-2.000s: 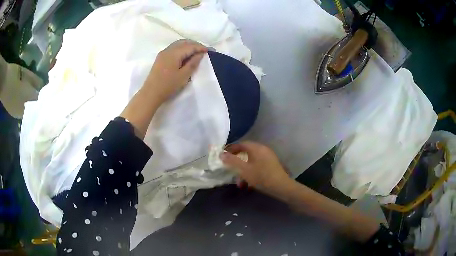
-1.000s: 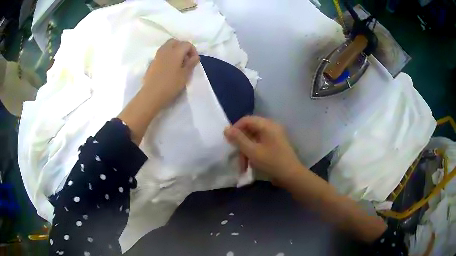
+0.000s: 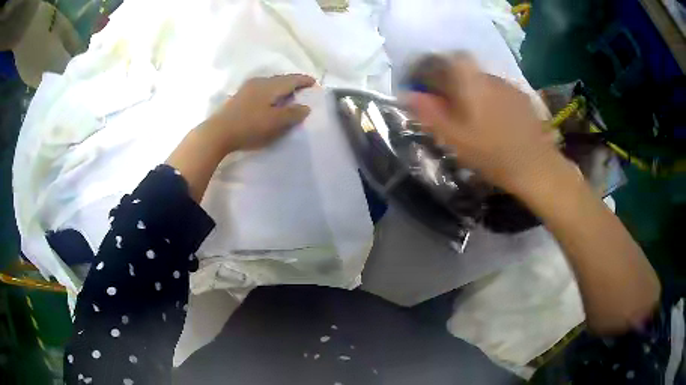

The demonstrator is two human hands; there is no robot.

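Note:
A white garment [image 3: 263,203] lies over the navy pressing board [image 3: 373,197], which shows as a small dark patch right of the cloth edge. A narrow folded strip [image 3: 340,192] runs down the garment's right edge. My left hand [image 3: 263,113] lies on the garment at the strip's upper end, fingertips pinching or pressing the cloth; which of the two is unclear. My right hand [image 3: 481,120], blurred, is closed around the handle of the steam iron [image 3: 399,150]. The iron's shiny metal body is at the strip's right edge, over the board. My hand hides most of the handle.
Layered white pieces [image 3: 98,98] spread at left and top. A pale table cover [image 3: 421,263] lies under the iron. More white cloth [image 3: 526,301] hangs at lower right. The iron rest [image 3: 602,165], yellow hose [image 3: 568,113] and dark cable are at right. Green floor shows beyond.
My right hand has let go of the garment edge and taken the iron from its rest, bringing it left to the strip. My left hand has stayed near the same spot. The view has shifted.

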